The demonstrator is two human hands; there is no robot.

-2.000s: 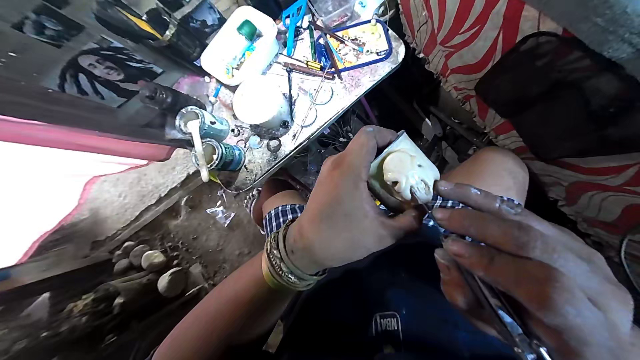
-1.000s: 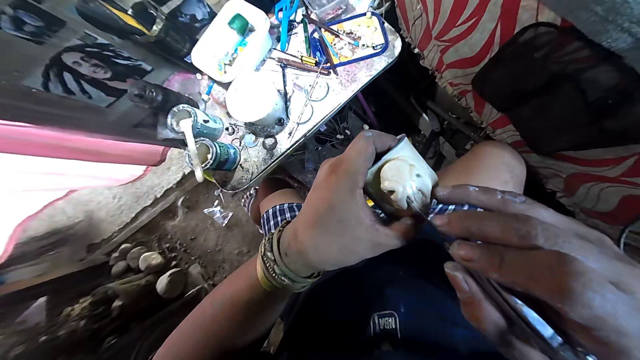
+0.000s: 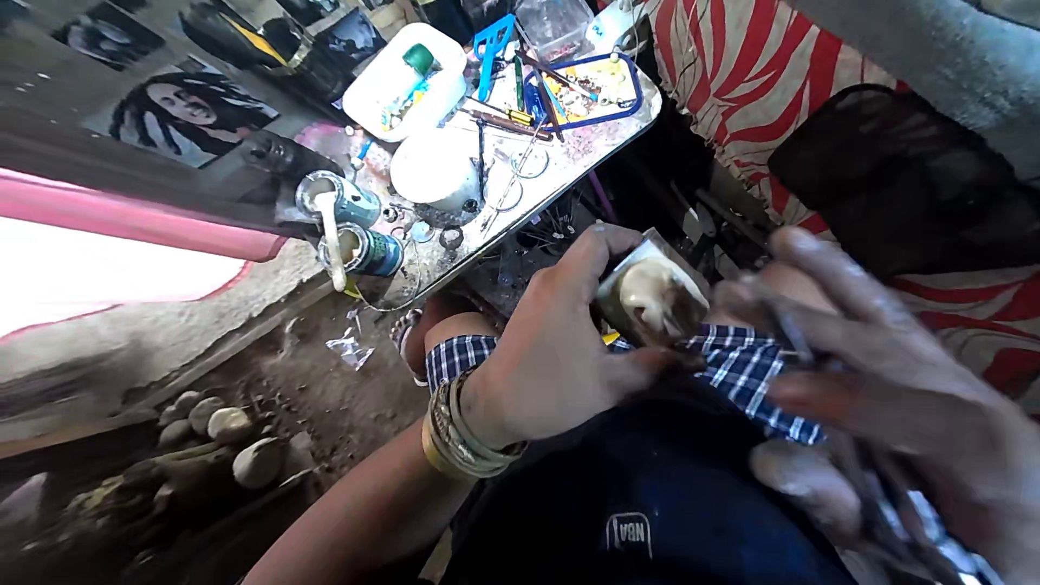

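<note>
My left hand, with bracelets at the wrist, grips a small block bearing a cream-coloured carved or modelled form that looks like a small skull or head. The block is tilted, and the form faces up toward me. To its right is my right hand, badly blurred, with a slim metallic tool among its fingers. The kind of tool and its tip cannot be made out. A gap shows between the right fingers and the block.
The worktable at the top holds a white tub, a white round container, a blue-rimmed tray and pens or tools. Two open cans stand at its left edge. Round stones lie on the dirt floor.
My right hand has moved away from the carved form, to the right, and its fingers are more spread. My left hand still grips the block, which has turned somewhat.
</note>
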